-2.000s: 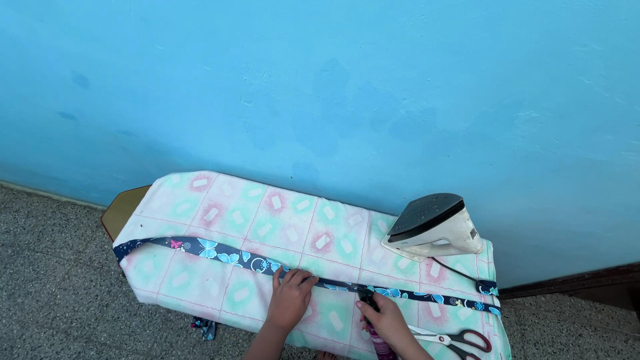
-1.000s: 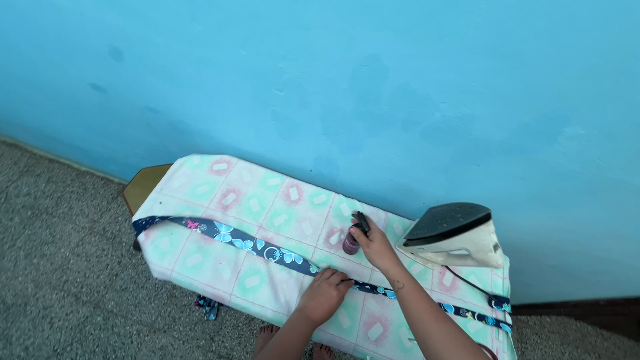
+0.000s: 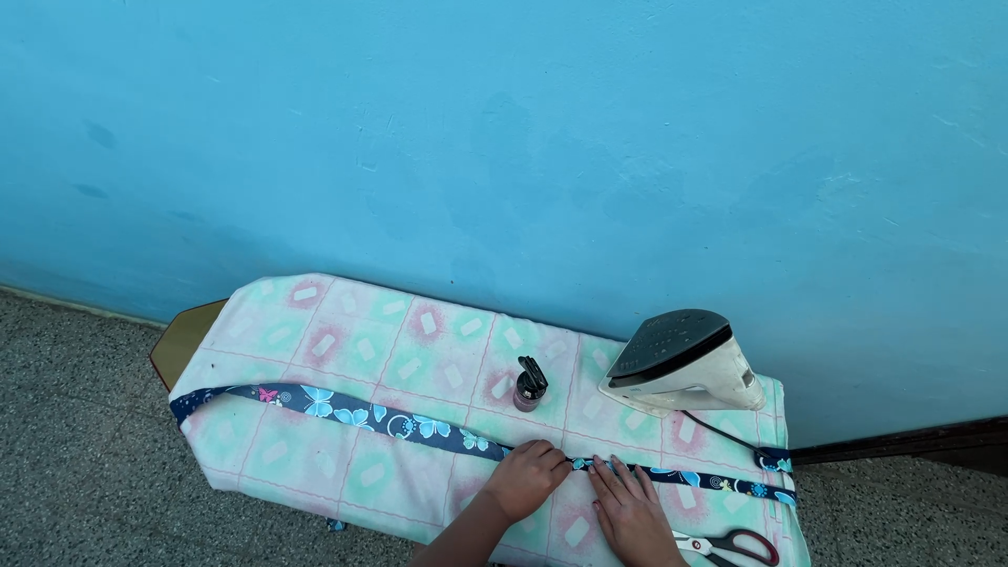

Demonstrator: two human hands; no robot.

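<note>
A long navy fabric strip printed with butterflies (image 3: 429, 428) runs lengthwise over the cloth-covered ironing board (image 3: 378, 346). Its left part lies wide and flat; to the right of my hands it looks narrower and folded. My left hand (image 3: 529, 479) pinches the strip near the middle. Just right of it, my right hand (image 3: 630, 512) lies with extended fingers on the folded strip, pressing it to the board. A small spray bottle with a black top (image 3: 530, 386) stands upright behind my left hand. The iron (image 3: 685, 364) rests on its heel at the back right, soleplate facing up and left.
Scissors with black and red handles (image 3: 728, 545) lie at the front right, partly behind my right hand. The iron's cord runs to the board's right end. A blue wall (image 3: 504, 157) rises along the far side. Speckled floor (image 3: 87, 425) surrounds the board.
My right hand held the spray bottle over the board; the bottle now stands released behind the strip, and that hand is back on the fabric. My left hand stays at the strip.
</note>
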